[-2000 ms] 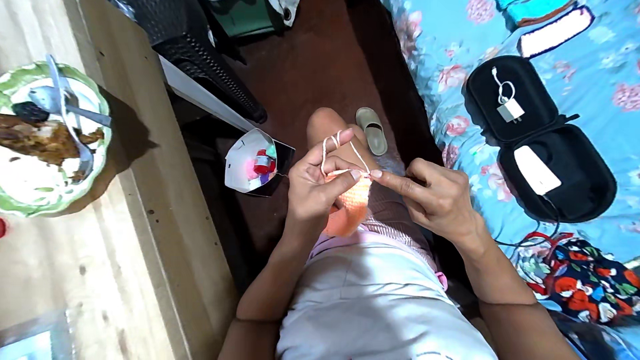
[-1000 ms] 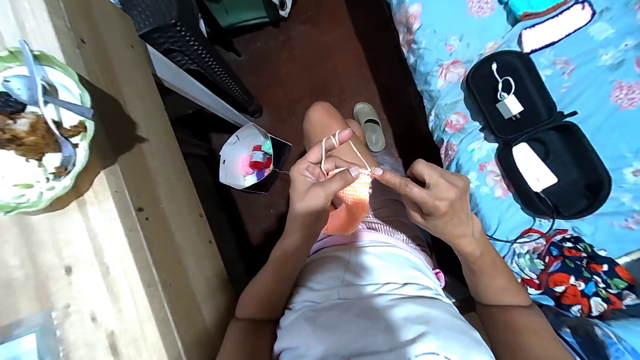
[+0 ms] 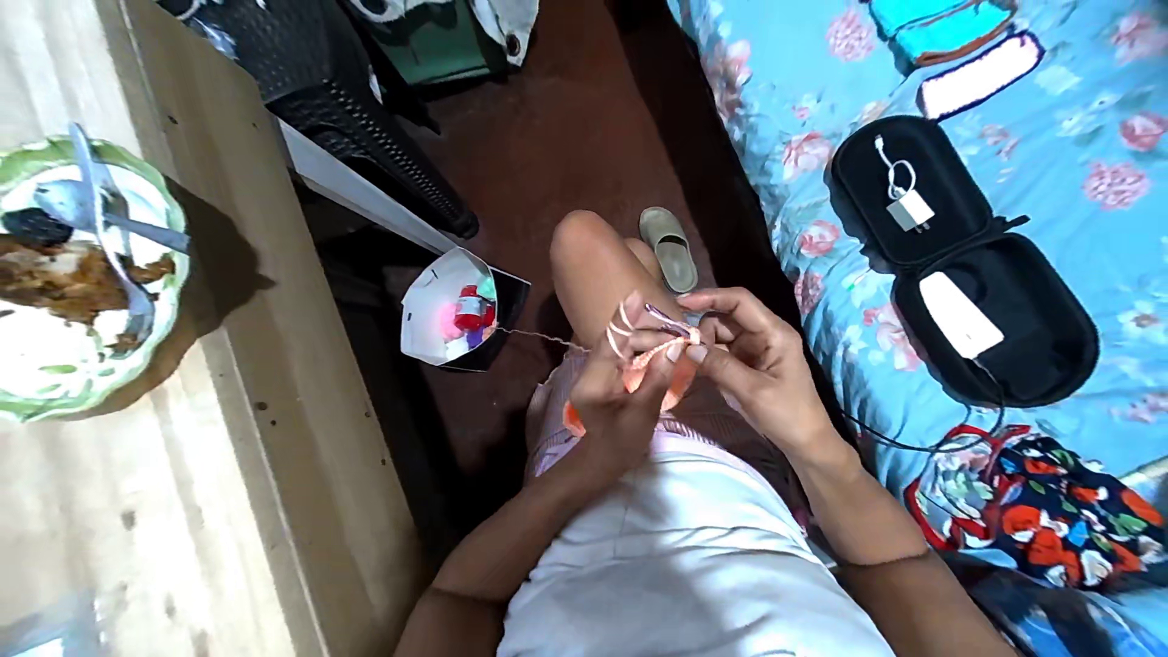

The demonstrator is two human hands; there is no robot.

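My left hand (image 3: 620, 383) grips an orange crocheted piece (image 3: 675, 383) above my lap, with pale yarn looped around its fingers. On the other side, my right hand (image 3: 753, 356) pinches the edge of the same piece between thumb and fingers. A purple crochet hook (image 3: 664, 318) lies at the top edge of the work, between the two hands; its grip end is hidden. A strand of yarn (image 3: 538, 335) runs from my left hand to a white open container (image 3: 424, 319), which holds a red ball or spool (image 3: 472, 310) and other coloured items.
At left, a wooden table (image 3: 210, 493) bears a green-rimmed plate (image 3: 173, 310) of food and cutlery. A black plastic chair (image 3: 356, 119) stands ahead. A slipper (image 3: 669, 251) lies on the floor. On the flowered bed at right are an open black case (image 3: 1049, 319), a cord and folded cloths.
My hands have come closer together and turned around the orange piece. The hook now shows at its top edge, and the yarn strand to the container is plainer.
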